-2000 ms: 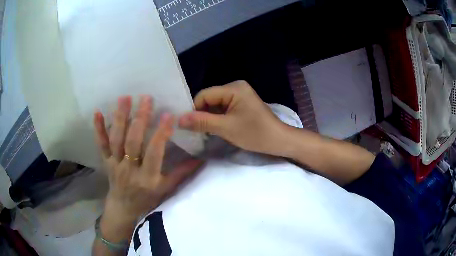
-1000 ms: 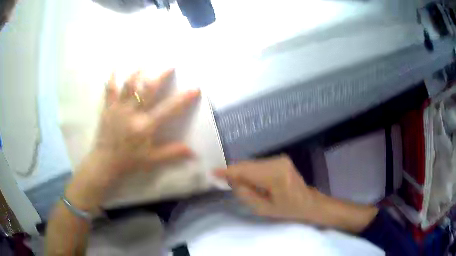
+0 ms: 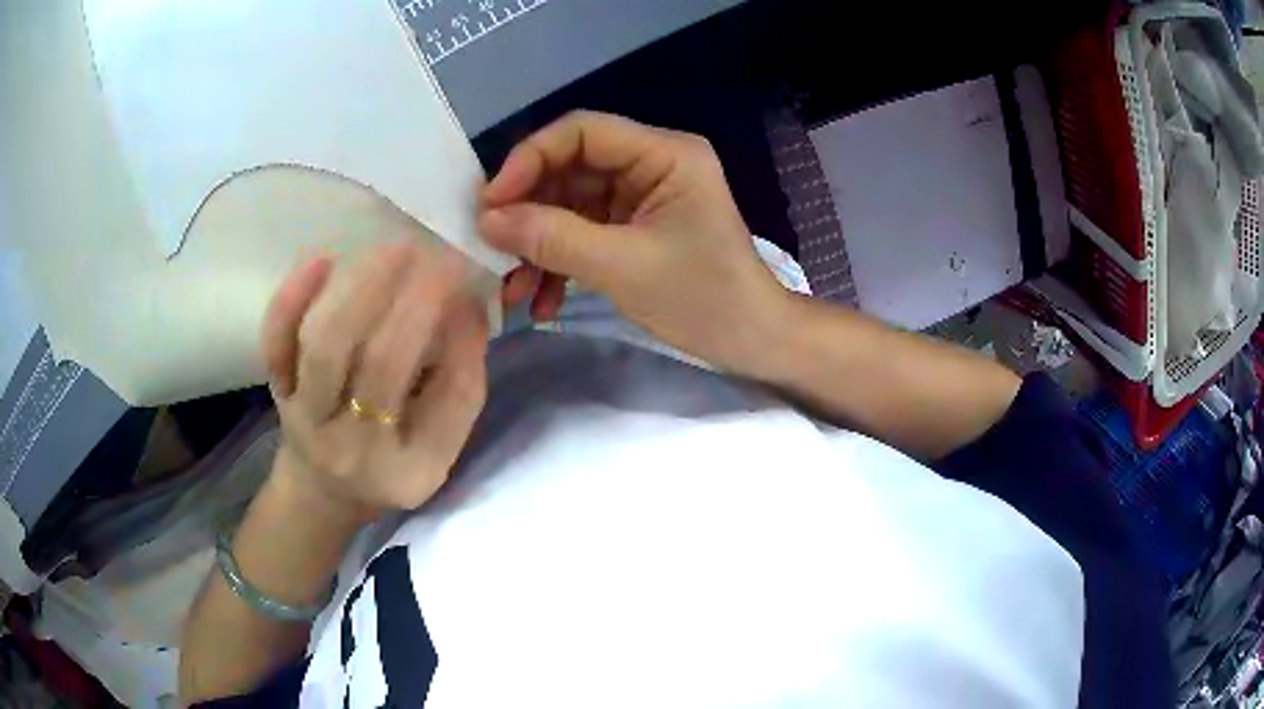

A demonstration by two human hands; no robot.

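Note:
Two layered cream panels (image 3: 180, 326) lie over the front table edge. The whiter upper one (image 3: 277, 83) has a curved lower end that leaves part of the lower one bare. My right hand (image 3: 624, 236) pinches the panels' right edge near the lower corner between thumb and index finger, the other fingers curled. My left hand (image 3: 388, 374), with a ring, is curled over the lower edge of the panels; its thumb is hidden and its fingertips are slightly blurred. The needle area is out of view.
The grey ruled table edge (image 3: 555, 49) runs above my right hand. At right are a white board-like surface (image 3: 922, 201) with a dark strip, and a red and white basket (image 3: 1123, 263) holding pale fabric. Grey fabric lies at lower left.
The view swung up to the bright machine bed and back down. My left hand, spread flat on the panels before, is now curled at their lower edge. The upper panel's curved end now shows.

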